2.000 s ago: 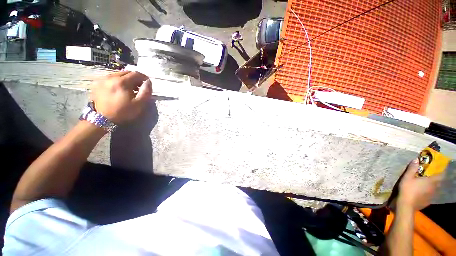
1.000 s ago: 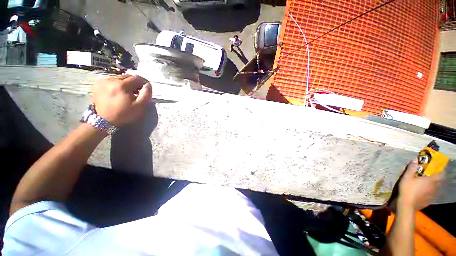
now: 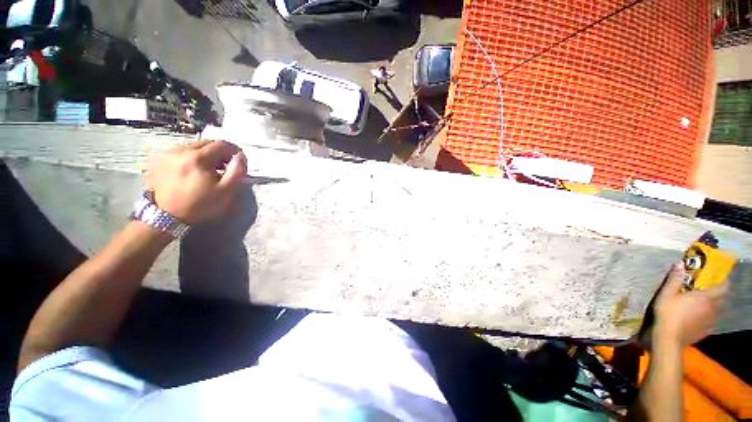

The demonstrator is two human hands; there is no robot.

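My right hand [image 3: 691,311] holds the yellow hoist pendant control [image 3: 711,265] at the right end of the pale concrete ledge [image 3: 462,255]. My left hand [image 3: 196,180], with a metal watch at the wrist, rests on the ledge's outer edge at the left. Its fingers are curled and I cannot tell whether they hold anything. The brown load platform [image 3: 415,136] hangs beyond the ledge, partly hidden by its edge. Its slings are thin and hard to make out.
A round pale fixture [image 3: 276,115] stands out beyond the ledge near my left hand. Orange tubes [image 3: 713,383] are below right. Below are a white van [image 3: 317,91], dark cars, a person [image 3: 382,78] on the street and an orange-red roof [image 3: 577,91].
The view has tilted slightly, so the ledge sits lower and more street shows at the top. Both hands keep their places on the ledge and control.
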